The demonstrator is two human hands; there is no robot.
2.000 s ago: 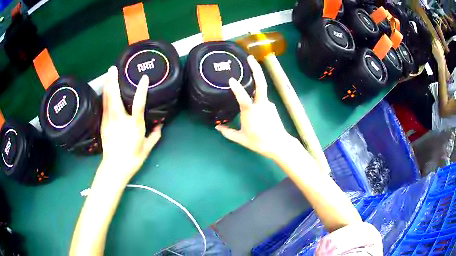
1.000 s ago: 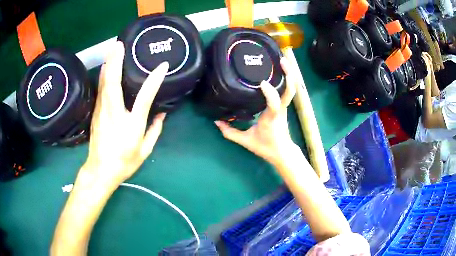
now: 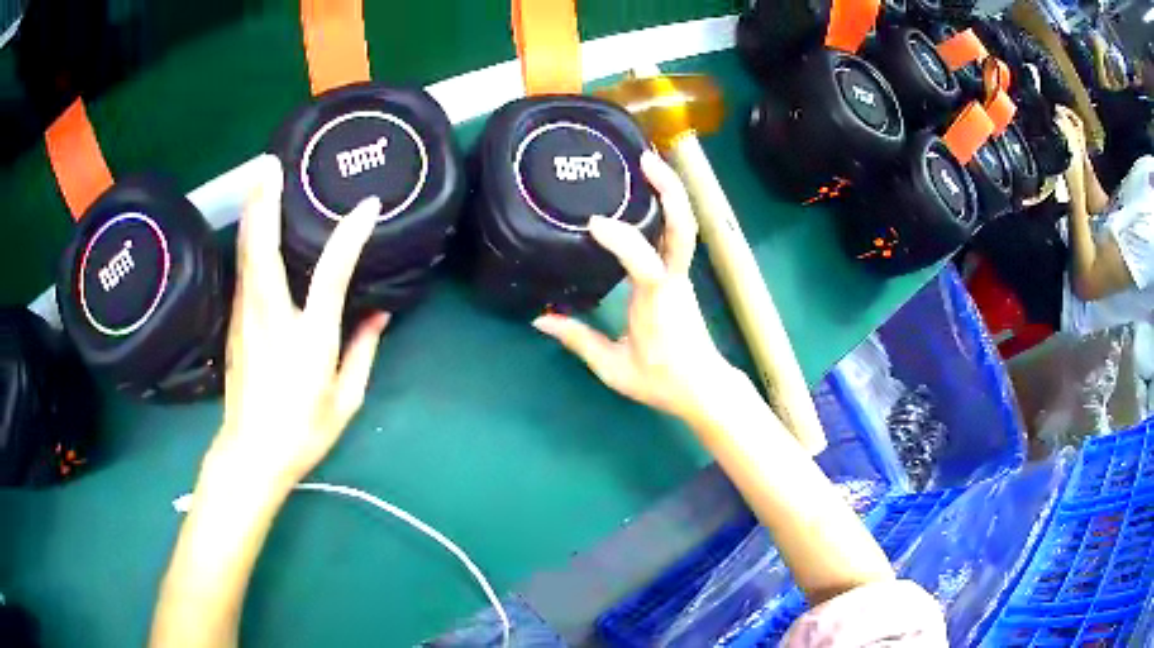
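Note:
Two black speakers with orange straps stand side by side on the green work surface. My left hand (image 3: 291, 329) is around the left one (image 3: 367, 241), one finger on its top panel, another along its left side, thumb low at its front. My right hand (image 3: 658, 310) is around the right one (image 3: 532, 241), one finger at the panel's edge, another on its right side, thumb low near its orange buttons (image 3: 553, 311). Both light rings show thin and pale pinkish. A third speaker (image 3: 139, 291) stands left of my left hand, its ring also pinkish.
A mallet (image 3: 740, 279) lies to the right. More speakers (image 3: 829, 127) cluster at upper right. A white cable (image 3: 405, 517) lies at the front. Blue crates (image 3: 1088, 544) with clear film are at lower right. A white rail (image 3: 658, 48) runs behind. Another person's arm (image 3: 1079, 209) is at far right.
The view shifted and moved back, so the speakers look smaller than one second ago. Both hands keep their places on the same two speakers. The right speaker looks less tilted.

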